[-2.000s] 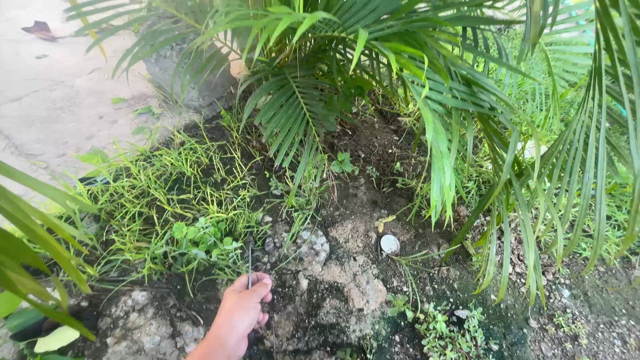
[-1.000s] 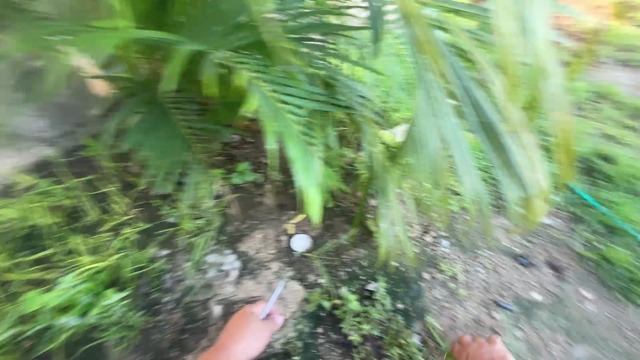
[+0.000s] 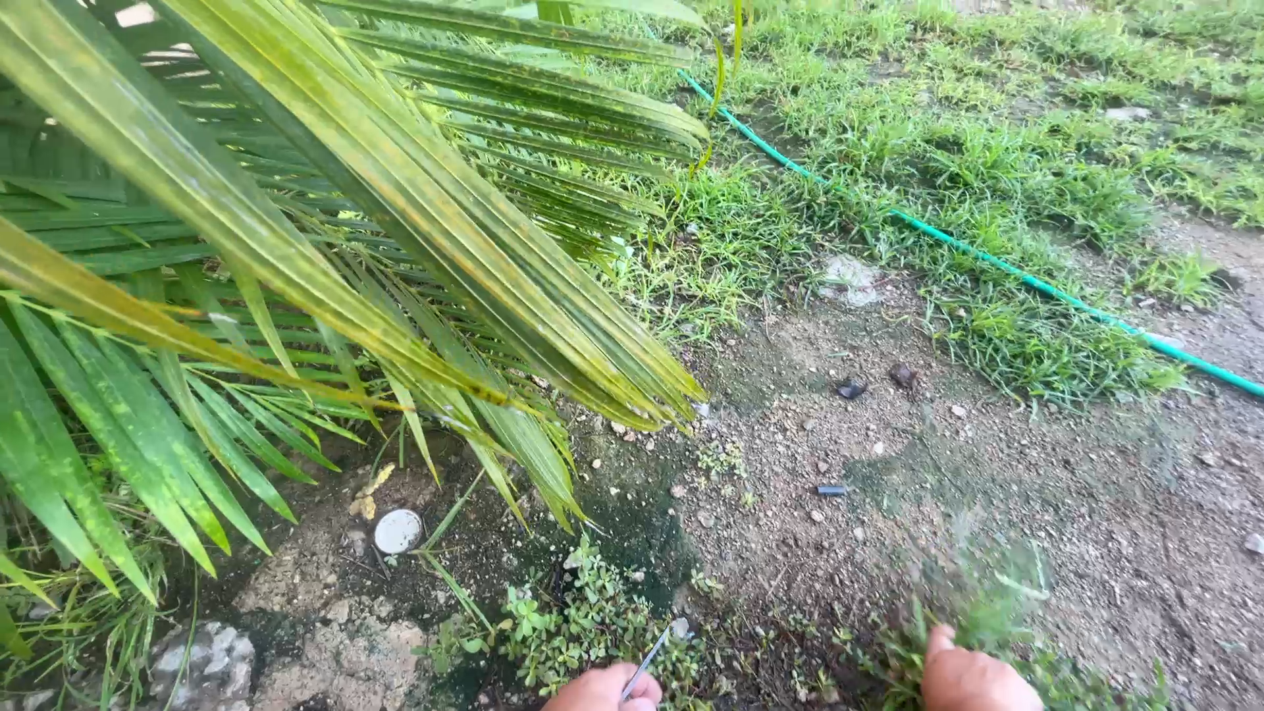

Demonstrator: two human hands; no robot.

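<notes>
At the bottom centre my left hand (image 3: pixel 604 688) is closed around a thin metal tool (image 3: pixel 647 664), whose tip points up and to the right beside low leafy weeds (image 3: pixel 563 612). My right hand (image 3: pixel 973 681) is at the bottom right, against a blurred tuft of green weeds (image 3: pixel 987 602). Its fingers are partly out of frame, and whether they grip the tuft cannot be told. A round white disc (image 3: pixel 398 531) lies on the soil to the left of both hands.
Palm fronds (image 3: pixel 444 247) hang over the left and centre. A green hose (image 3: pixel 987 259) crosses the grass at the upper right. Stones (image 3: pixel 202 667) lie at the lower left. A small dark cylindrical piece (image 3: pixel 831 490) and dark bits (image 3: pixel 850 388) rest on gravelly soil.
The view has swung to the right. My right hand, out of view two seconds ago, is now by a weed tuft. My left hand still holds the thin tool, now beside the leafy weeds.
</notes>
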